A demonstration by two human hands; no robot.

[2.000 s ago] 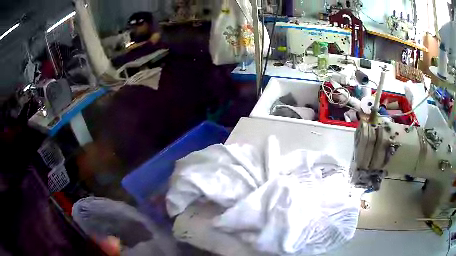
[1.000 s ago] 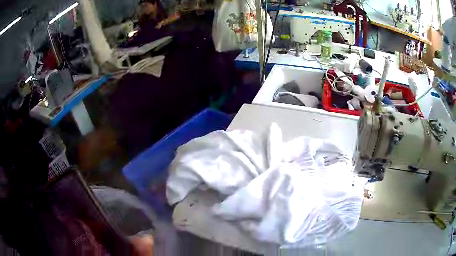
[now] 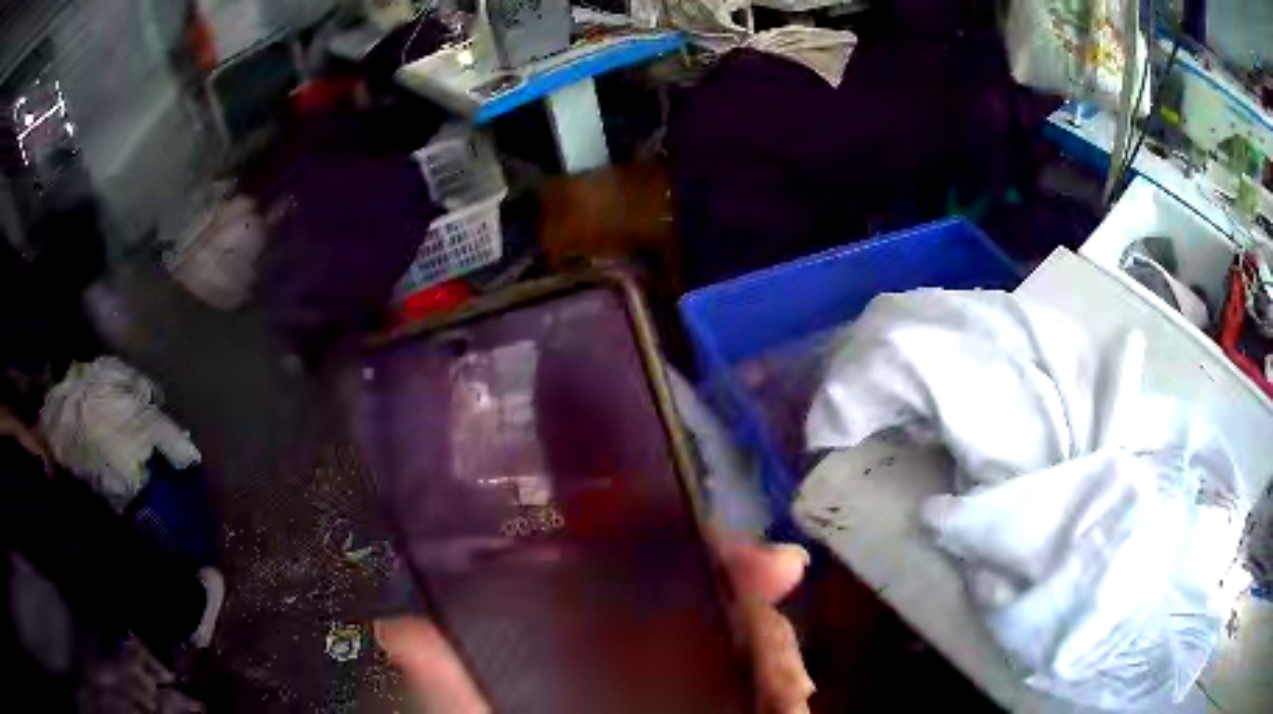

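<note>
A dark smartphone [image 3: 559,516] with a worn, light-edged frame is close in front of me, tilted, its screen towards me. The screen shows reflections and small blurred digits. My left hand [image 3: 765,614] holds it from below, one digit at its left edge and fingertips at its right edge; the palm is hidden behind it. My right hand is not in view. A white garment [image 3: 1033,460] with gathered folds lies heaped on the pale sewing table [image 3: 880,523] at the right.
A blue crate [image 3: 852,279] stands left of the table. A red basket [image 3: 1236,314] is cut off at the right edge. A white basket [image 3: 461,244] and another table [image 3: 579,70] with a blue edge are behind. A person's dark-clothed part [image 3: 98,558] shows at far left.
The view has swung left, so the garment and table sit further right and the machine head has left the picture. The phone has come up from the lower left to the middle.
</note>
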